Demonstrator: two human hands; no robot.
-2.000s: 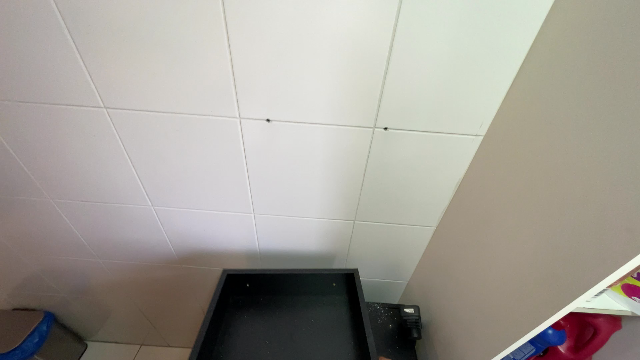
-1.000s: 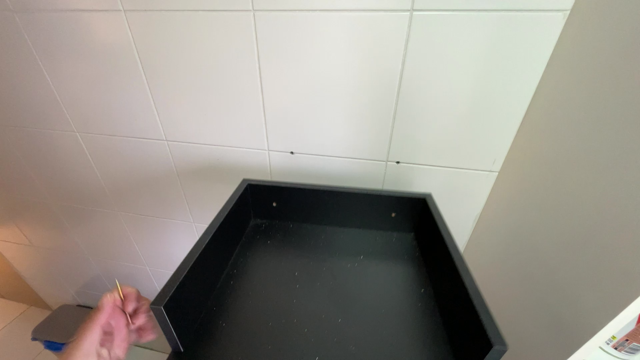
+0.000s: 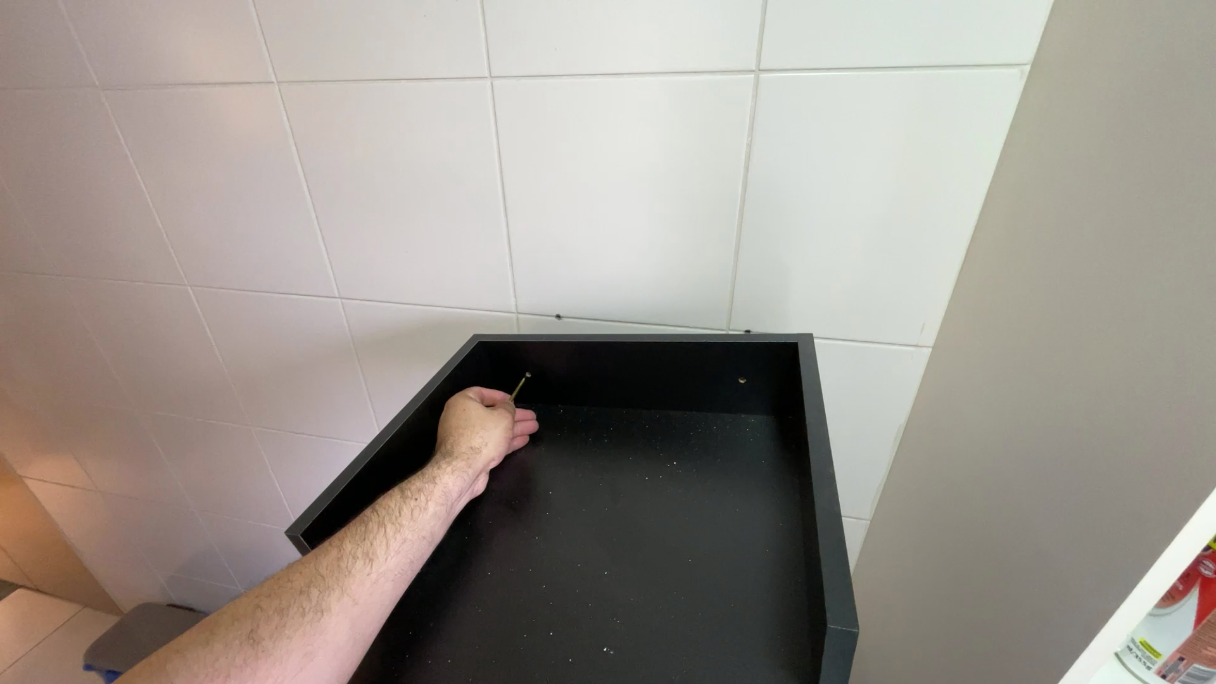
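Note:
My left hand [image 3: 483,426] reaches into a black open-fronted box [image 3: 627,532] and pinches a thin brass-coloured screw [image 3: 519,387] between thumb and forefinger. The screw's far end is at or close to the left hole [image 3: 528,374] in the box's back panel; whether it is inside cannot be told. A second hole [image 3: 742,381] shows at the right of that panel. Behind the box, a white tiled wall [image 3: 617,190] has two dark holes just above the back edge, the left one [image 3: 558,316] and the right one [image 3: 748,332]. My right hand is out of view.
White specks of dust lie on the box's floor. A tall beige panel [image 3: 1045,361] stands at the right, with a white shelf edge [image 3: 1140,598] and containers [image 3: 1187,608] at the lower right. A grey bin lid [image 3: 142,636] is at the lower left.
The box sat lower in view and now stands just beneath the wall holes. My left hand, outside the box at its left one second ago, is now inside near the back panel.

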